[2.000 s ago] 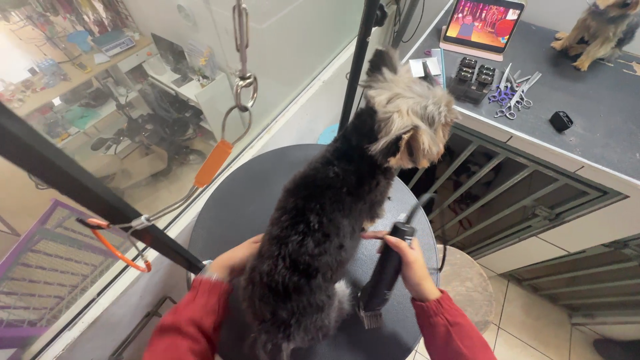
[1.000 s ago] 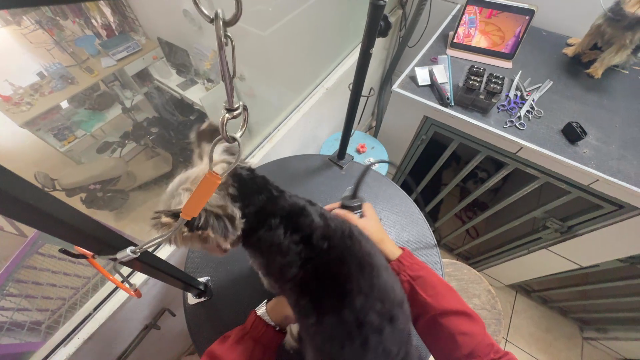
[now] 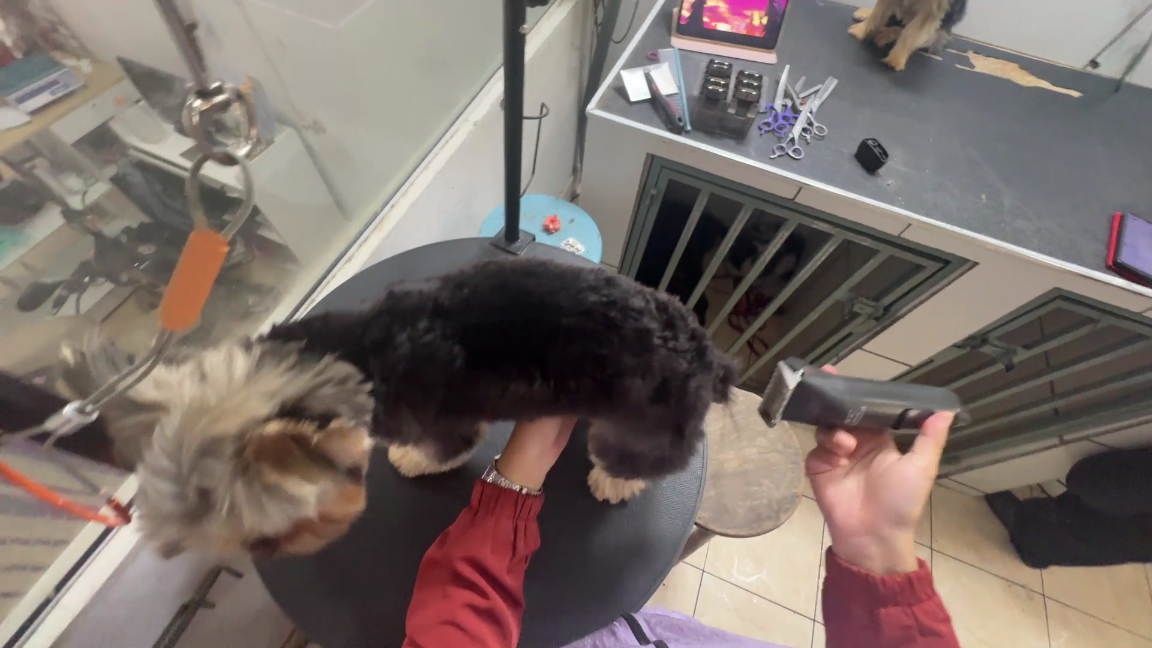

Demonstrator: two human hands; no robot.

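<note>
A small dog (image 3: pixel 531 342) with black body fur and a shaggy tan-grey head stands on a round black grooming table (image 3: pixel 576 558), its head toward the left and its rump toward the right. My left hand (image 3: pixel 540 443), with a metal watch or bracelet at the wrist, reaches under the dog's belly; its fingers are hidden behind the body. Off the table's right edge, my right hand (image 3: pixel 873 486) holds a black hair clipper (image 3: pixel 859 400), its blade facing left, a short way from the dog's rump.
A grooming loop with an orange slider (image 3: pixel 195 279) hangs at left. A black post (image 3: pixel 514 126) rises behind the table. Scissors (image 3: pixel 796 117), clipper combs (image 3: pixel 729 94) and a tablet (image 3: pixel 733 22) lie on the counter, near another dog (image 3: pixel 904 27). A wooden stool (image 3: pixel 751 472) stands beside the table.
The dog has turned, its head from the far side to the left and its rump now rightward. My right hand has moved with the clipper from behind the dog to beyond its rump.
</note>
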